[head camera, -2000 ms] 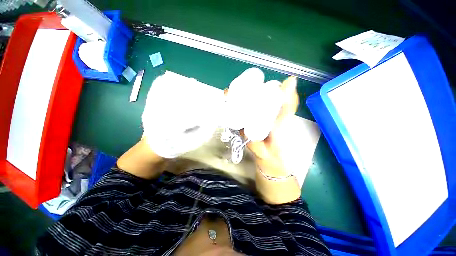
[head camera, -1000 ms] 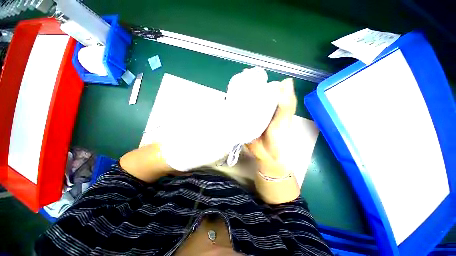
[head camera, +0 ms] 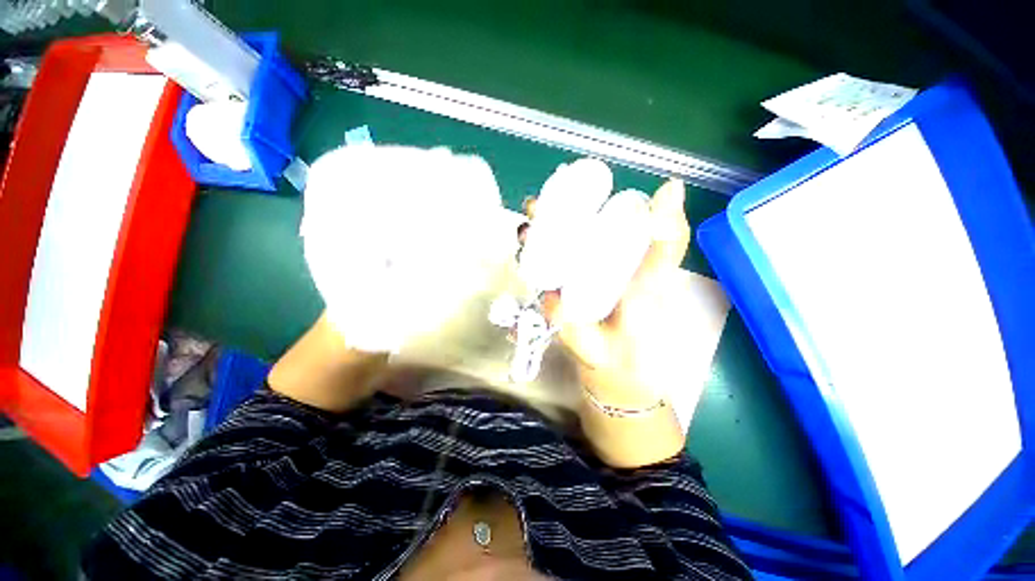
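Note:
My left hand (head camera: 397, 244), in a white glove, is raised over the left part of the cream mat (head camera: 698, 329). It is washed out, so its fingers and anything in them cannot be made out. My right hand (head camera: 647, 278), bare with a bracelet, holds a white corded unit (head camera: 602, 255) right of centre. Two rounded white shapes show there, overexposed; I cannot tell whether they are two units or part of one. The thin white cord (head camera: 528, 346) hangs bunched below them.
A red tray (head camera: 142, 261) stands at left, beside a small blue bin (head camera: 272, 114) with white items. A blue tray (head camera: 783, 340) is at right, with loose papers (head camera: 840, 108) on its rim. A metal rail (head camera: 545, 125) crosses behind. Cloths (head camera: 176, 386) lie in a lower bin.
My gloved left hand first moved down and right, against the unit, then back up and left, apart from it. My right hand stays nearly in place with the unit. More cord shows again.

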